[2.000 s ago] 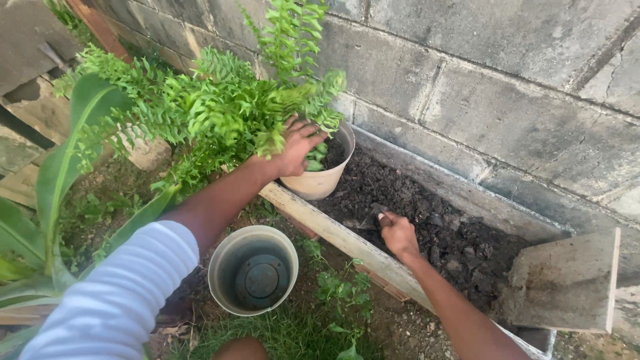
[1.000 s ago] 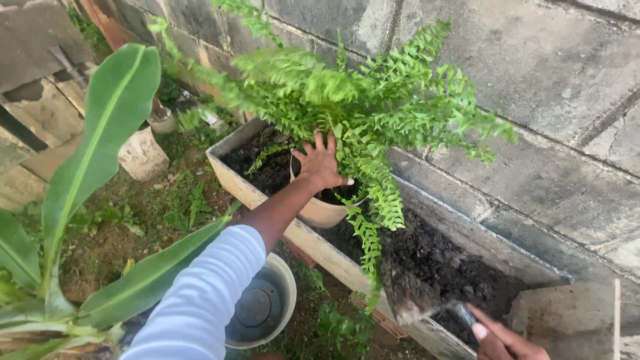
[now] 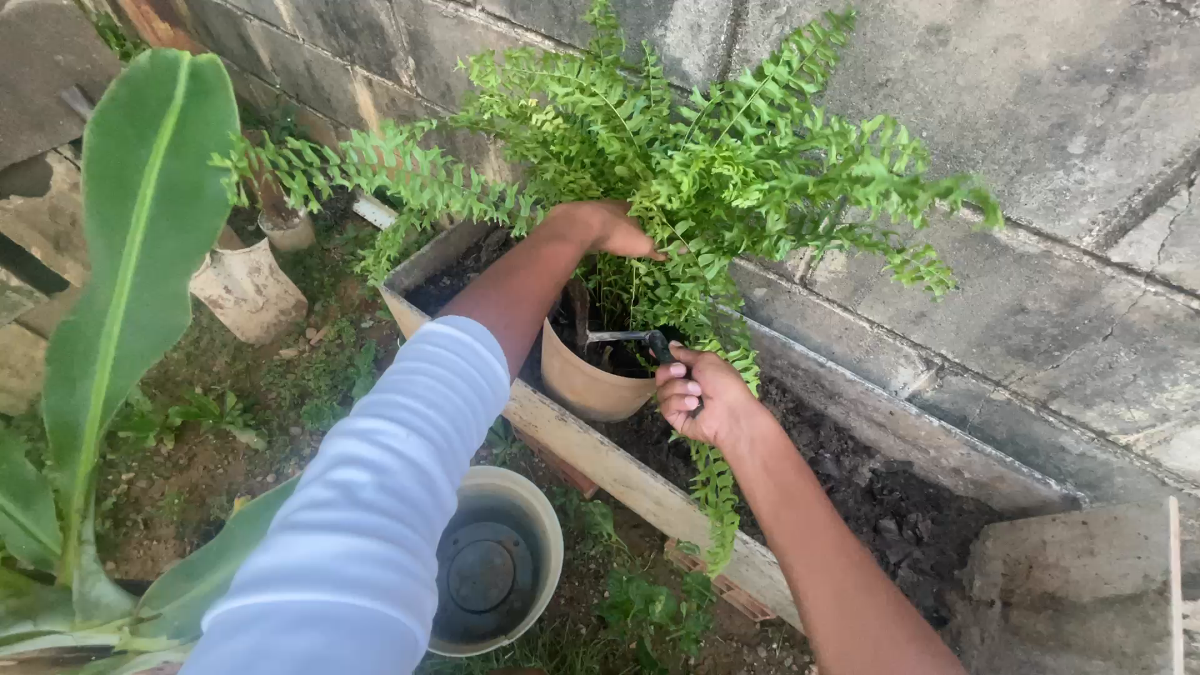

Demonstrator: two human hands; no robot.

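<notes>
A leafy green fern (image 3: 675,169) grows in a beige plastic pot (image 3: 595,380), which stands on dark soil (image 3: 872,497) in a long trough planter (image 3: 637,483). My left hand (image 3: 619,230) reaches into the fronds above the pot; its fingertips are partly hidden by leaves, and whether they grip stems is unclear. My right hand (image 3: 698,389) is closed around the dark handle of a hand trowel (image 3: 623,335), with the metal shank crossing the pot's mouth. The trowel's blade is inside the pot at its left side, against the soil and stems.
An empty beige pot (image 3: 553,553) stands on the ground before the planter. A concrete block wall (image 3: 1012,122) runs behind. A flat slab (image 3: 1078,581) leans at the planter's right end. A broad-leaved plant (image 3: 131,253) rises at left, near a whitish container (image 3: 251,291).
My right hand has brought the trowel from over the trough soil at right into the fern's pot. My left hand has gone from the pot's rim area in among the fronds.
</notes>
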